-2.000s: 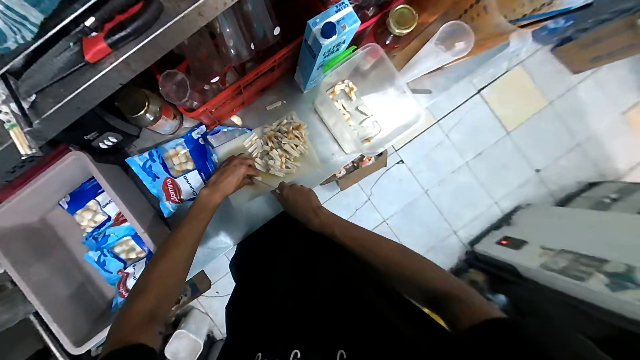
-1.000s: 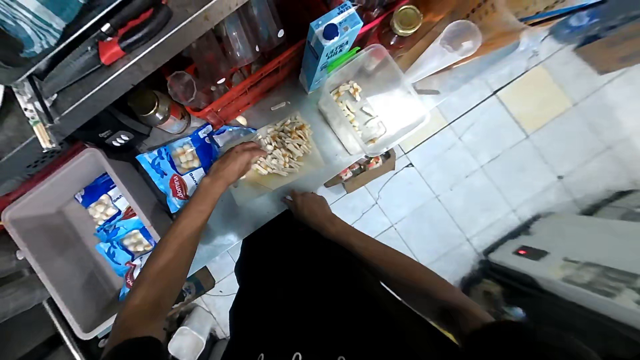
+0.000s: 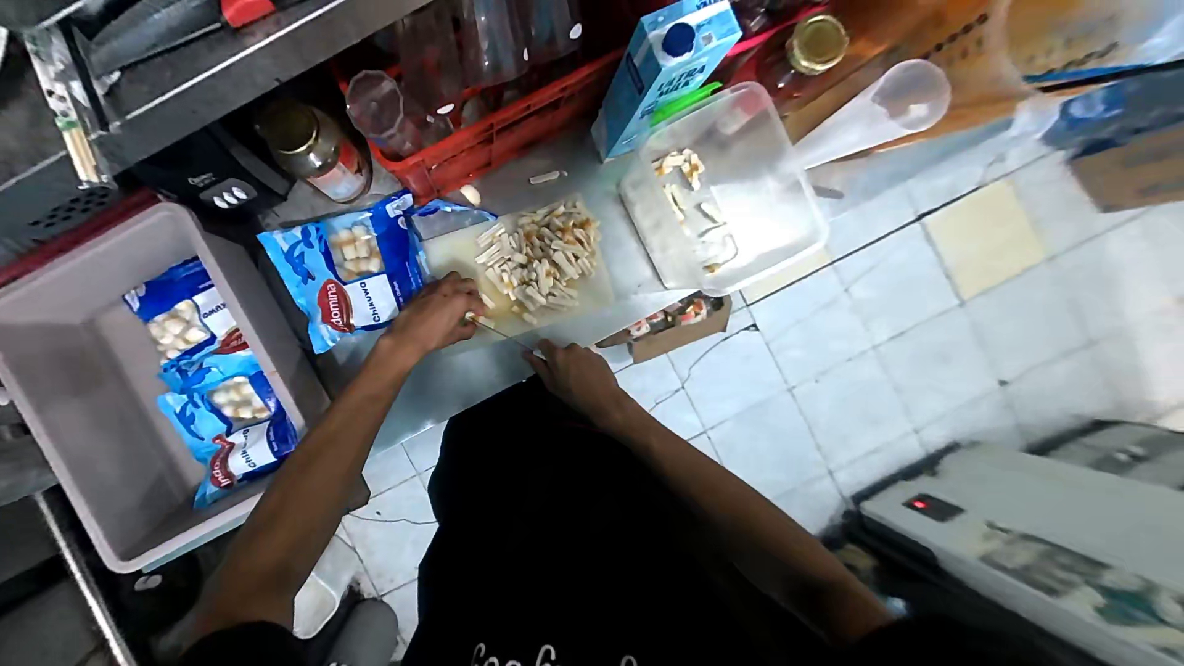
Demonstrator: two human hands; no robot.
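On a pale cutting board (image 3: 453, 250) lies a pile of cut chikuwa pieces (image 3: 541, 254). My left hand (image 3: 439, 314) presses a small chikuwa piece (image 3: 479, 319) at the board's near edge, fingertips bent over it. My right hand (image 3: 578, 375) grips a knife, whose thin blade (image 3: 509, 336) points left to that piece; the handle is mostly hidden in my fingers. An opened-looking blue chikuwa bag (image 3: 356, 273) lies just left of the board. Right of the pile, a clear plastic container (image 3: 758, 203) holds several cut pieces (image 3: 680, 171).
A grey bin (image 3: 69, 416) with several chikuwa bags (image 3: 240, 449) stands at the left. Behind the board are a red crate (image 3: 499, 134) with glasses, a lidded jar (image 3: 314, 153) and a blue milk carton (image 3: 661, 69). A clear plastic jug (image 3: 874, 111) lies right of the container.
My left hand has moved from the pile's edge back to the near side of the board. The knife blade, hidden one second ago, now shows between my hands.
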